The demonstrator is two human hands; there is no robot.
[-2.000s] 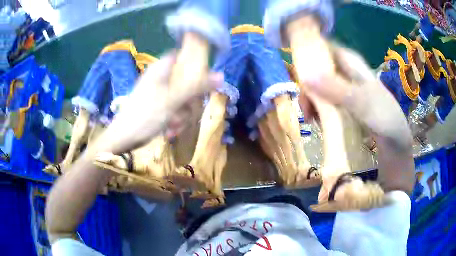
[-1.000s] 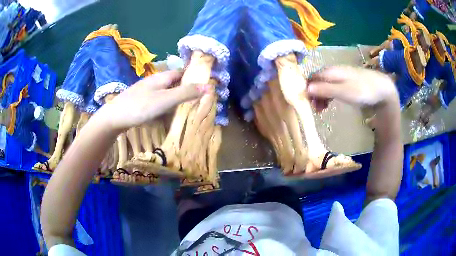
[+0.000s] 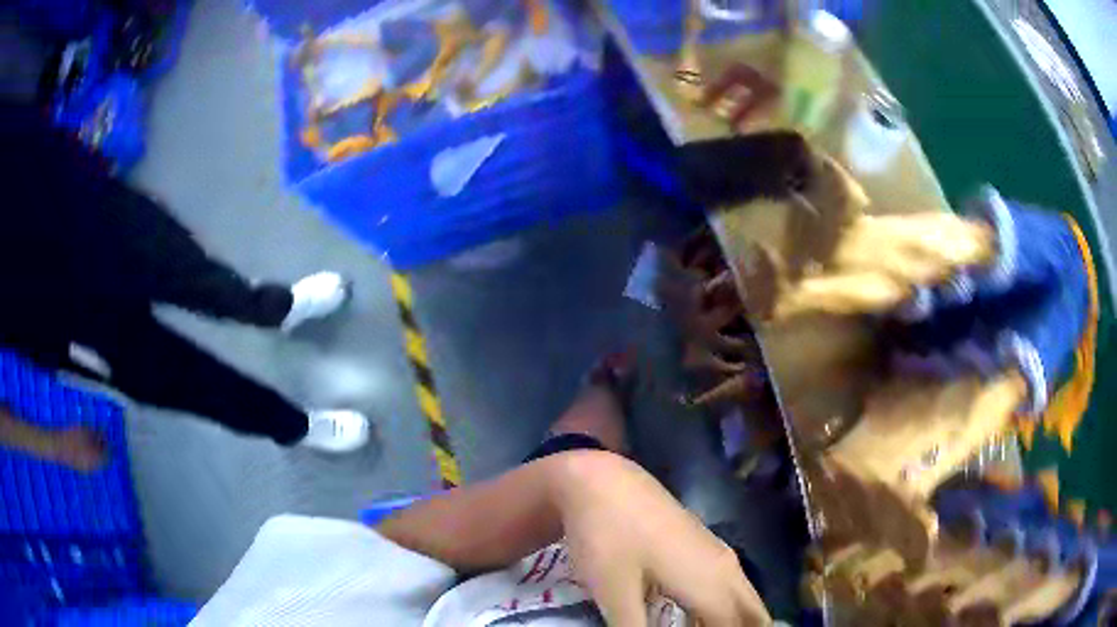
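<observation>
Figure lower bodies lie on the tan-covered bench [image 3: 802,423] at the right, blurred. Their blue shorts [image 3: 1053,288] with white cuffs and orange sash point toward the green belt, and their tan legs [image 3: 906,251] point toward the bench edge. More lower bodies [image 3: 992,576] lie at the bottom right. My left hand [image 3: 661,539] is low in the middle, in front of my shirt, away from the figures. Its fingertips are blurred at the bottom edge, and whether it holds anything cannot be told. My right hand is not in view.
A blue crate [image 3: 490,172] with orange, blue and white parts stands on the grey floor. A person in dark trousers [image 3: 184,355] and white shoes stands at the left. Yellow-black tape [image 3: 423,367] crosses the floor. Loose tan parts [image 3: 723,331] lie beside the bench. Blue crates [image 3: 67,527] are lower left.
The view has swung left, showing floor, a crate and a person. The lower bodies now appear at the right. My left hand is off the legs; my right hand has left the picture.
</observation>
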